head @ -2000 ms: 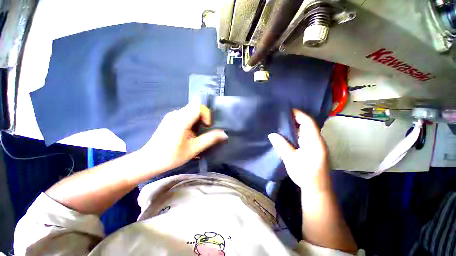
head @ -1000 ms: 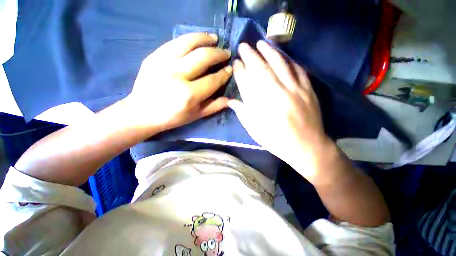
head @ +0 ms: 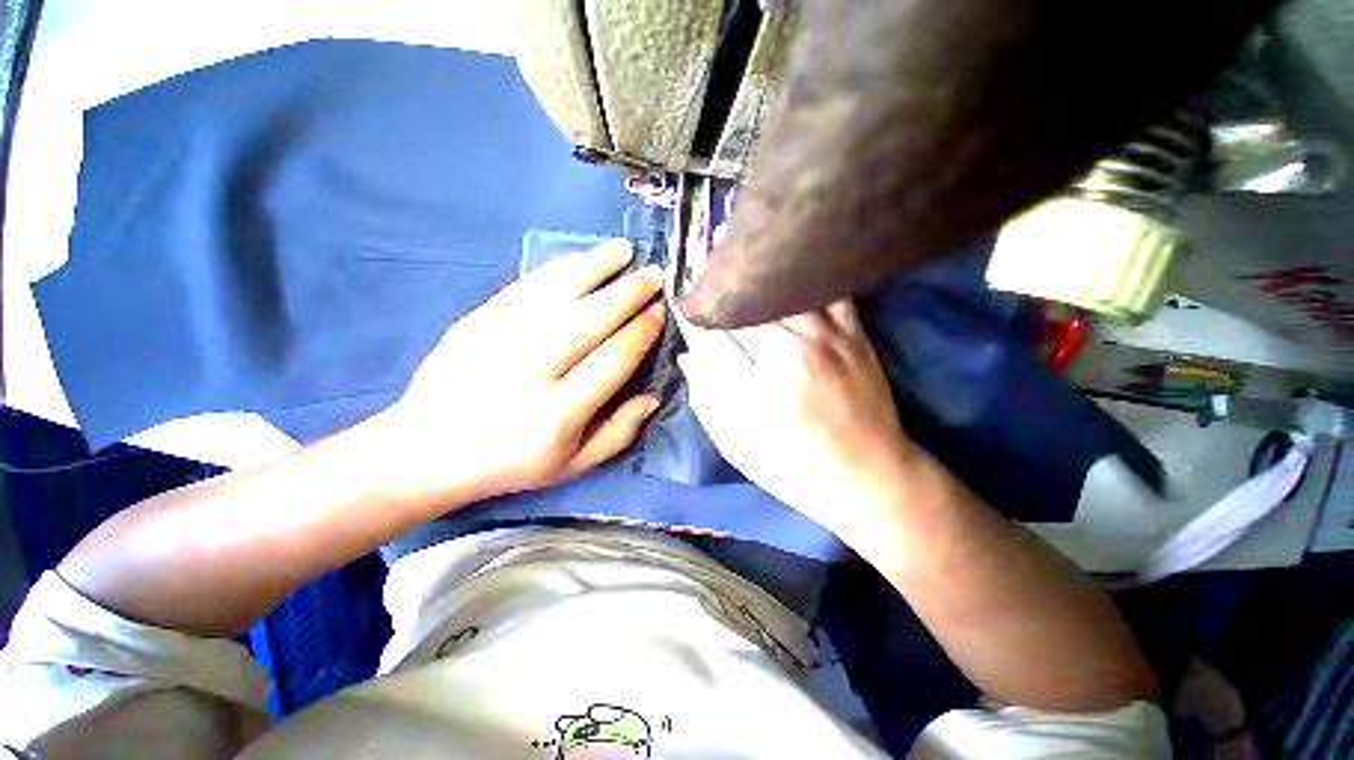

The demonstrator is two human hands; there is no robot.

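Observation:
The navy garment panel [head: 164, 267] lies flat across the white table, its curved cut edge at the left. A small navy strip [head: 572, 250] lies on it, partly under my left fingertips. My left hand [head: 527, 364] lies flat on the cloth, left of the needle bar [head: 692, 223]. My right hand [head: 795, 401] presses the cloth just right of it; its fingertips are partly hidden behind a dark machine part. Neither hand is closed around anything. The presser foot and the stitch point are hidden between the hands.
The machine head [head: 653, 74] looms over the hands, with a cream ribbed knob [head: 1088, 256] at right. A bit of red scissor handle [head: 1060, 339] shows beside the cloth. A white strip [head: 1230, 517] hangs at the right table edge. A blue crate [head: 319, 639] is beside the lap.
Since one second ago the view has shifted and the machine head now covers the upper middle. The lifted flap by my right fingers no longer shows. Both hands remain beside the needle area.

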